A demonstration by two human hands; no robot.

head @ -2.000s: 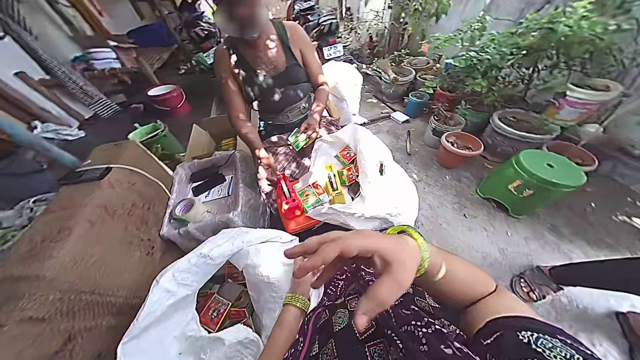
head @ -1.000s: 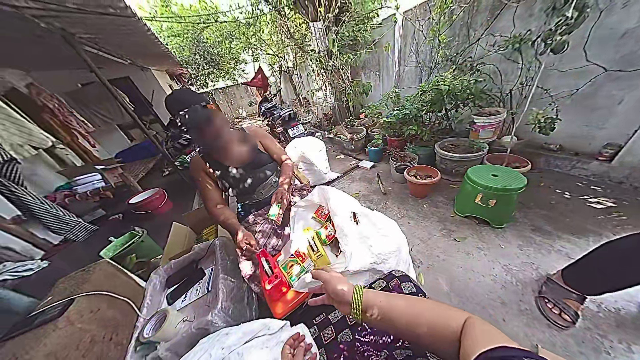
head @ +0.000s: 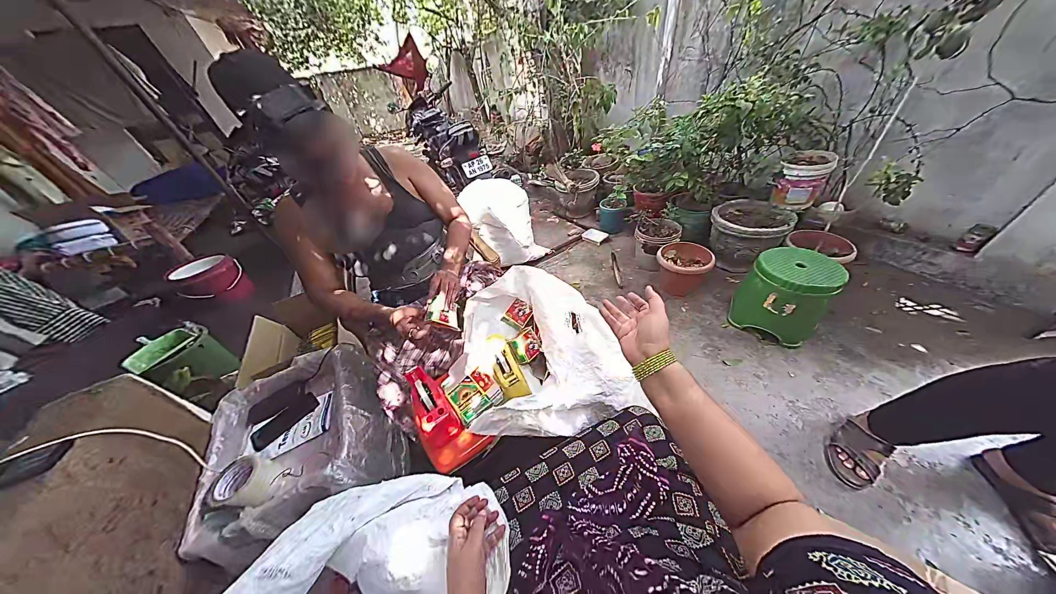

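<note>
My right hand (head: 639,324), with green bangles at the wrist, is raised palm up and empty beside a white woven sack (head: 569,363). My left hand (head: 476,528) rests with curled fingers against a second white sack (head: 388,528) near my lap and holds nothing visible. Small printed boxes (head: 518,313) and a yellow tape dispenser (head: 510,371) lie in the opening of the first sack. Left of it stands a red tape dispenser (head: 441,425), beside more printed boxes (head: 472,398). A person opposite holds a small box (head: 443,312) in both hands.
A plastic-wrapped crate (head: 371,412) at the left bears a tape roll (head: 239,481) and a dark phone-like object. Behind it is an open cardboard box (head: 268,351). A green stool (head: 788,297) and potted plants stand to the right, near another person's sandalled foot (head: 858,454).
My right hand was near the printed boxes a second ago and has moved right, over the sack's far side. The view has tilted up since two seconds ago.
</note>
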